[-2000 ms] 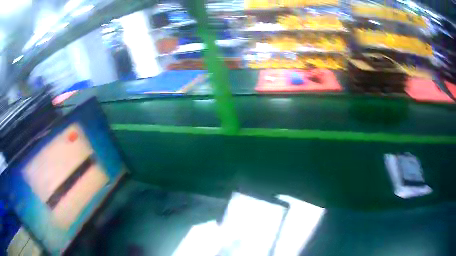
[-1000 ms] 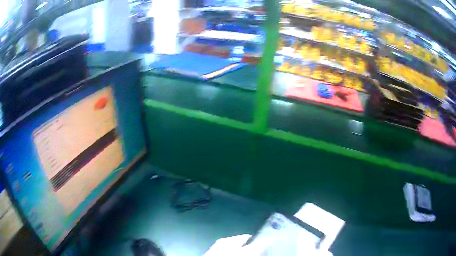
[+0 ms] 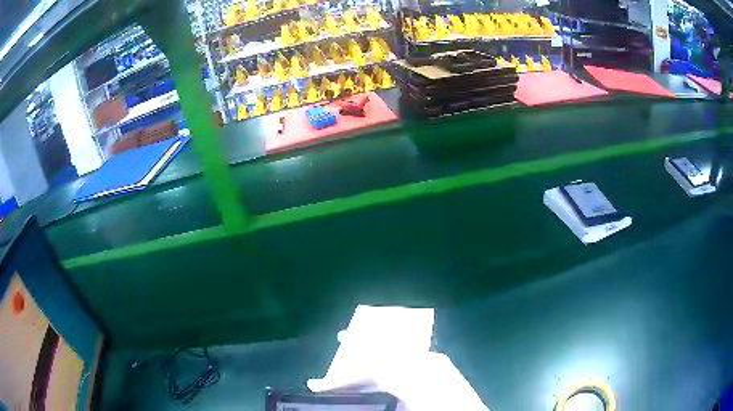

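Note:
A flat white box (image 3: 390, 331) is at the bottom centre, washed out by glare. My right hand (image 3: 426, 379), in a white glove, reaches in from the lower right and grips the box's near part; its fingers blend with the box. A dark-edged tablet (image 3: 331, 401) is just below, cut off by the bottom edge, with part of its pale screen showing. My left hand is not in view.
The monitor (image 3: 56, 353) is cut off at left, with a black cable (image 3: 191, 377) beside it. A yellowish tape ring (image 3: 585, 395) lies lower right. White boxes carrying devices (image 3: 593, 201) (image 3: 690, 173) sit on the line. Behind the green rail (image 3: 386, 193) are stacked trays (image 3: 458, 84) and red mats.
The view has swung right: the monitor slid left, and the tape ring and a second boxed device came into view. The tablet is now lower, at the bottom edge, with the white box beyond it.

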